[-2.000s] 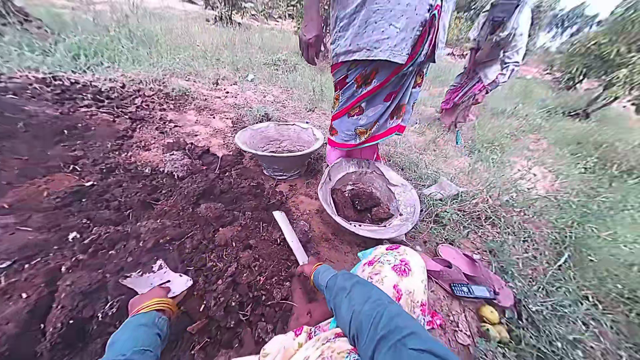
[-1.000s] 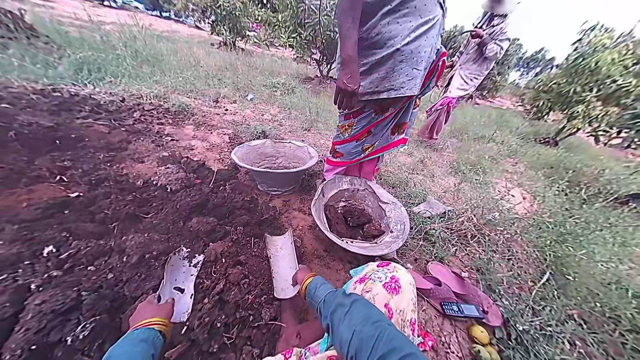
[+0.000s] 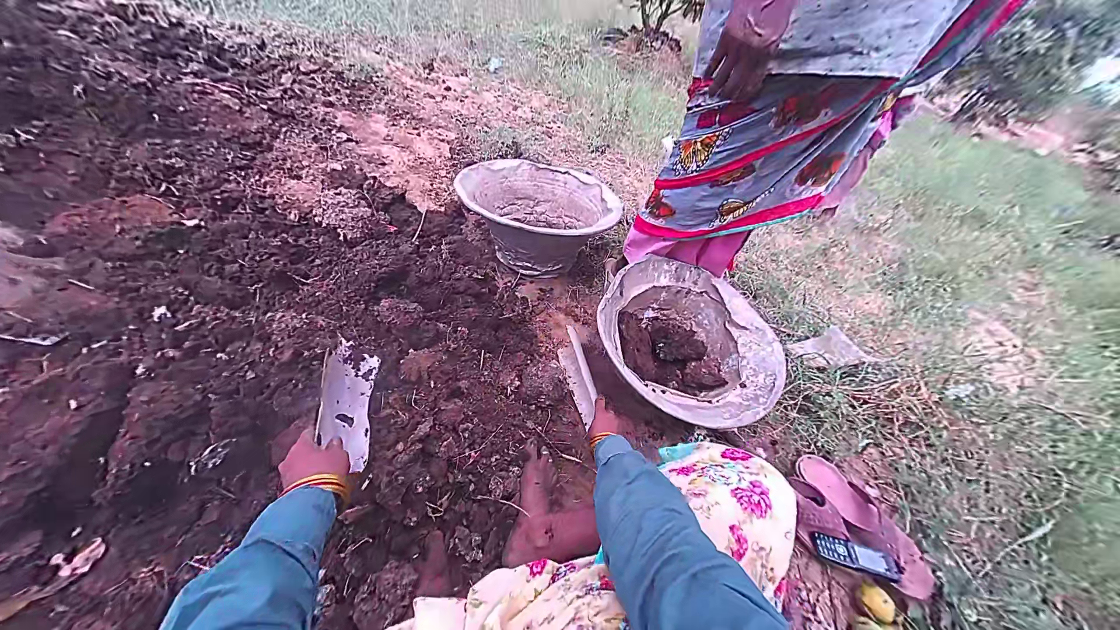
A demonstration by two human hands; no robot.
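Observation:
My left hand (image 3: 313, 462), at the lower left, grips a whitish curved scraper piece (image 3: 348, 404) spotted with soil; its material I cannot tell. In my right hand (image 3: 605, 422) is a second pale curved piece (image 3: 577, 376), held upright beside a tilted basin. Both pieces are over dark, crumbly soil or manure (image 3: 437, 350). The tilted basin (image 3: 761, 359) holds dark clumps (image 3: 678, 350) and leans toward me. Behind it to the left, another grey basin (image 3: 538, 254) stands upright, its inside coated with dried residue.
A person in a butterfly-patterned cloth (image 3: 752, 157) stands just behind the tilted basin. At the lower right lie pink sandals (image 3: 840, 494), a keypad phone (image 3: 856, 556) and a yellow fruit (image 3: 875, 602). Grass (image 3: 962, 289) covers the right side. My bare foot (image 3: 536, 481) rests on the soil.
The right-hand piece has moved closer to the tilted basin and is seen more edge-on than one second ago. The left-hand piece stands more upright. The view has tipped downward.

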